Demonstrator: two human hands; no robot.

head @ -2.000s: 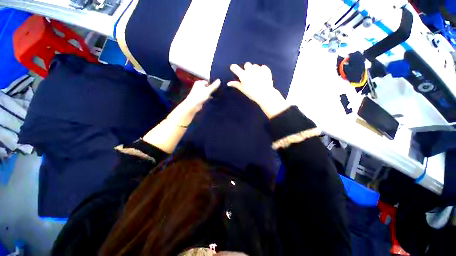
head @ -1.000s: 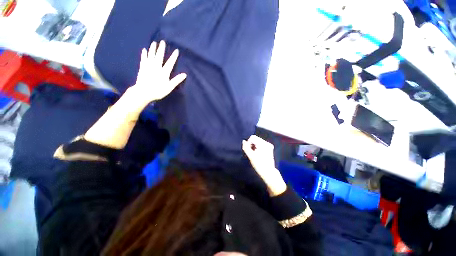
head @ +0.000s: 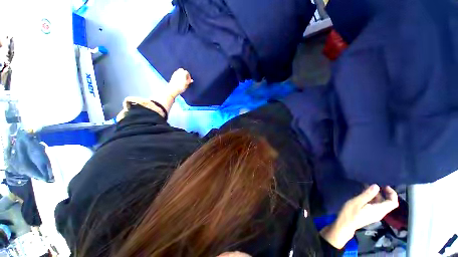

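A large navy garment [head: 386,100] spreads over the right side and hangs down toward my lap. My right hand [head: 366,208] is at its lower edge, with thumb and fingers apart and no cloth visible between them. A crumpled navy bundle [head: 251,35] with a flat panel [head: 193,62] lies at the upper middle. My left hand [head: 181,83] is at the left edge of that panel, fingers curled. Whether it grips the cloth cannot be made out.
Crinkled bright blue plastic [head: 256,98] lies below the bundle. A white machine part with a blue side [head: 90,83] stands at the left. A red object [head: 334,45] shows between the navy cloths. A white table edge [head: 427,216] is at the lower right.
The view has turned left, and the phone has left the picture. My left hand has moved from the garment on the table to the bundle at the left. My right hand's fingers have opened.
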